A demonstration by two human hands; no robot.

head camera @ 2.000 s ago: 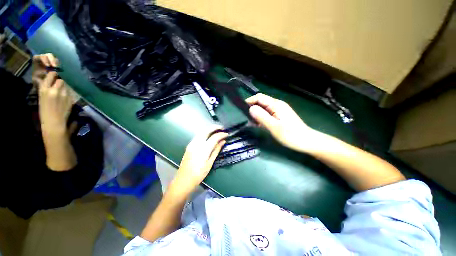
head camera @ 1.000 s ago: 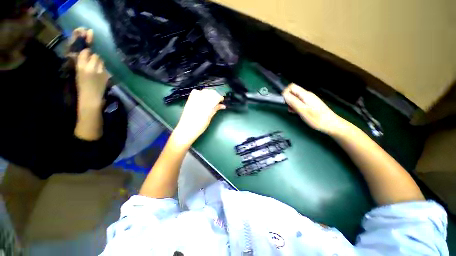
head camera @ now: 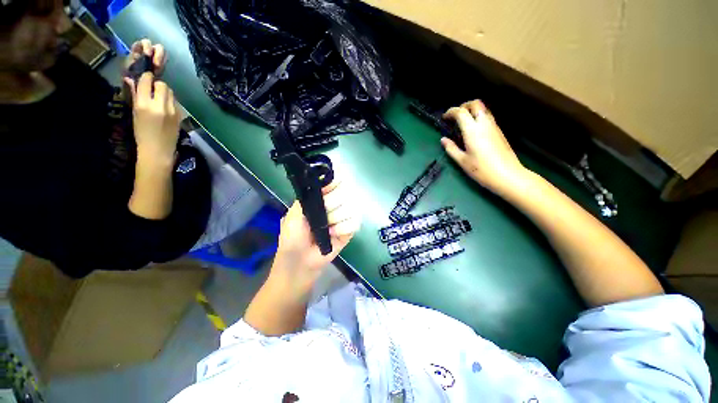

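Note:
My left hand (head camera: 315,236) holds a long black plastic housing piece with a round lug (head camera: 305,185), upright and slightly tilted. My right hand (head camera: 479,146) is near the carton's foot, with its fingertips at a dark strip (head camera: 427,116); whether it grips the strip cannot be told. Several black housing strips (head camera: 425,238) lie in rows on the green bench, with one more set at an angle (head camera: 417,191) behind them. The open black plastic bag (head camera: 366,59) holds jumbled black parts, and some lie at its mouth.
A large carton (head camera: 567,63) stands along the back right. A beaded strap (head camera: 597,189) lies at its foot. At the left a co-worker in black (head camera: 79,173) holds a small dark part. An open floor carton (head camera: 110,315) and a blue stool (head camera: 236,256) are below the bench edge.
My left hand has come nearer the bench edge and raised the lugged piece. My right hand has moved away from the long piece towards the carton. An angled strip now lies behind the row.

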